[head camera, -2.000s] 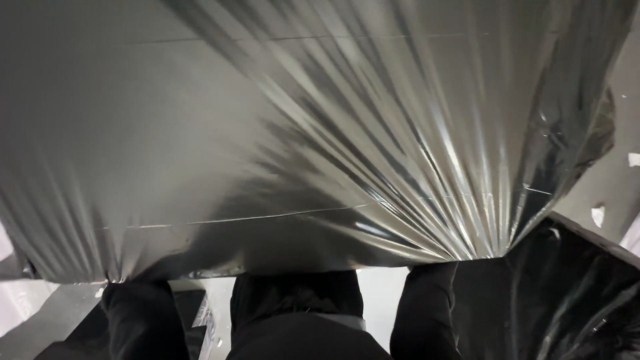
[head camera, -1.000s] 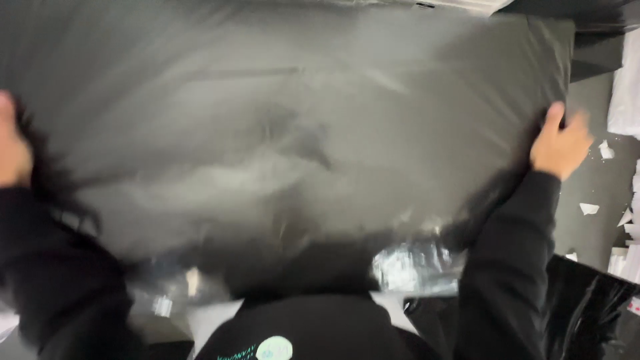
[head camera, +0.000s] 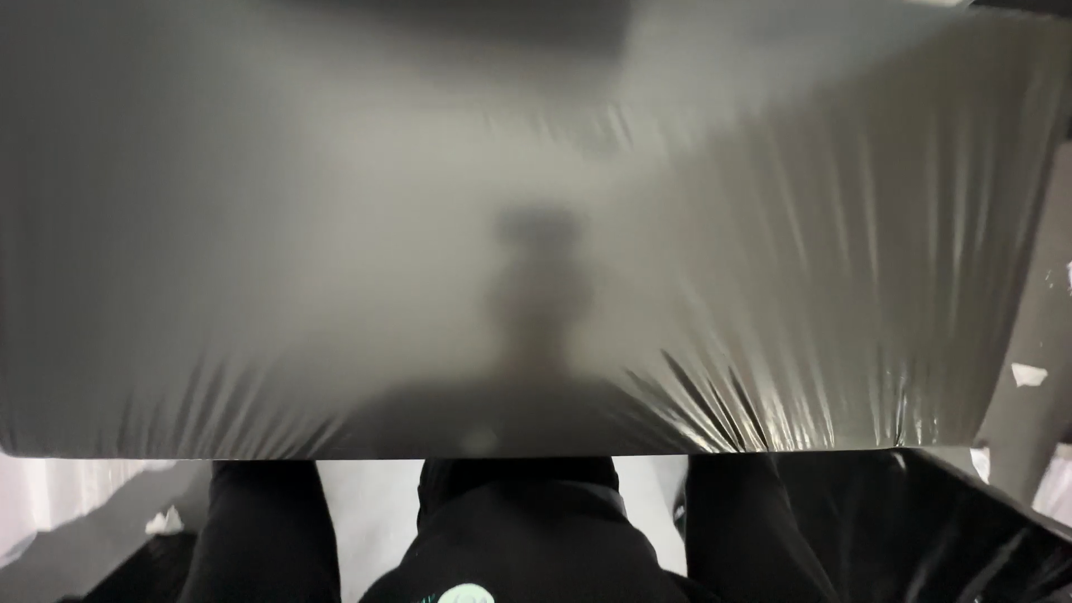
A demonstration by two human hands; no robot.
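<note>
A wide, flat, rectangular thing covered in shiny dark plastic film fills most of the head view. Creases fan out from its near edge, most strongly at the right, and a blurred dark reflection lies in the middle. My left sleeve reaches the near edge left of centre, and my right sleeve reaches it right of centre. Both hands are hidden beyond or beneath that edge, so their grip does not show.
Black plastic sheeting lies at the lower right. White scraps are on the grey floor at the right, and another scrap is at the lower left. My black-clothed torso is close to the near edge.
One second ago my hands showed at the left and right sides of the film-covered thing. Now they are out of sight at its near edge, where the film shows sharp creases.
</note>
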